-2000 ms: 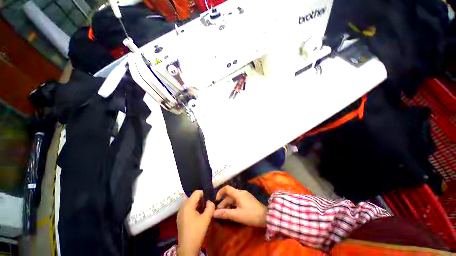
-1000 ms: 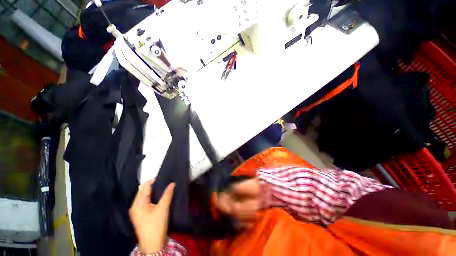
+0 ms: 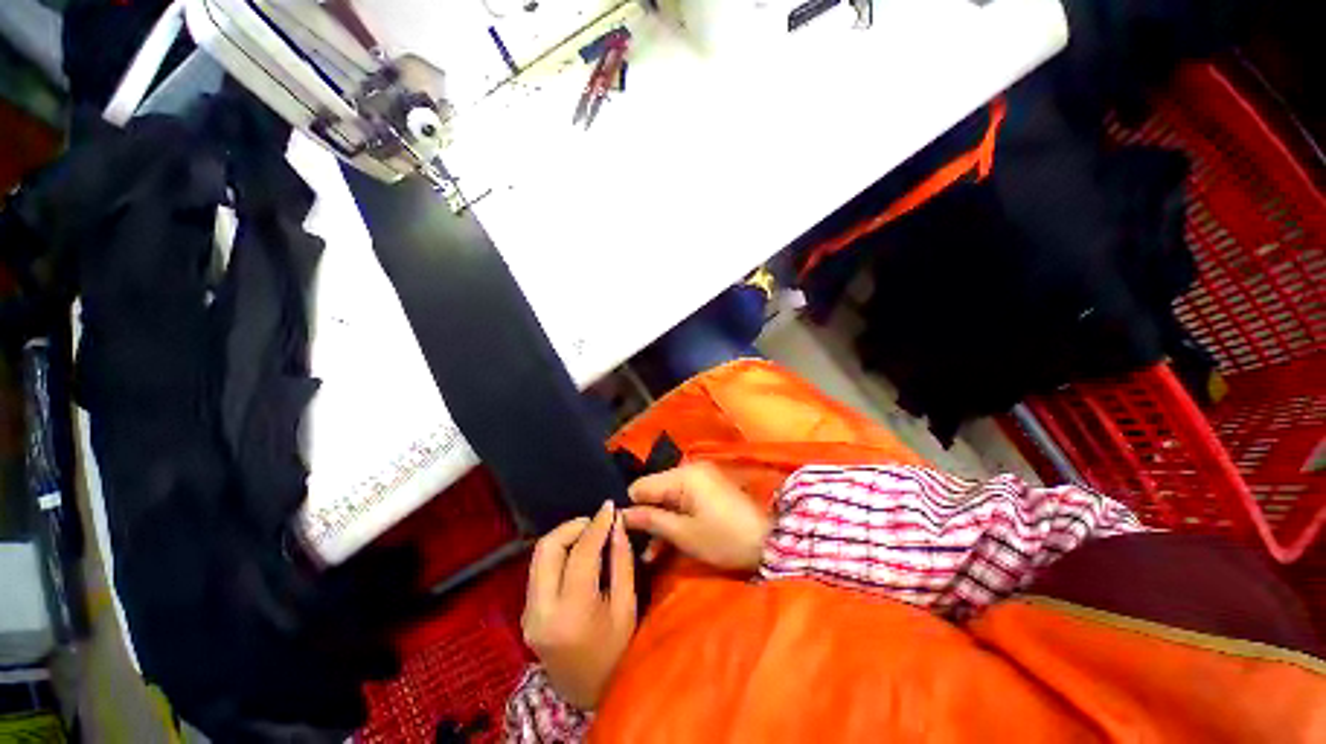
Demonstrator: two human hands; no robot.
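Observation:
A long flat black fabric strip [image 3: 473, 327] runs from under the presser foot [image 3: 449, 192] of the white sewing machine [image 3: 313, 80], over the table's front edge, towards my lap. My left hand [image 3: 582, 603] and my right hand [image 3: 702, 518] meet at its near end, just off the table. The fingertips of both hands pinch the strip's edge close together. The folding at the fingertips is partly hidden by the fingers.
The white table [image 3: 727, 218] carries red and dark snips [image 3: 601, 76]. A large black fabric heap [image 3: 182, 393] lies left. Black pieces with orange trim [image 3: 989, 276] lie right, by a red plastic basket [image 3: 1236, 276]. Orange fabric [image 3: 814, 654] covers my lap.
The strip was parted into two lengths one second ago and now lies flat as one wide band. My left hand has moved right and meets my right hand at the edge. The view has shifted.

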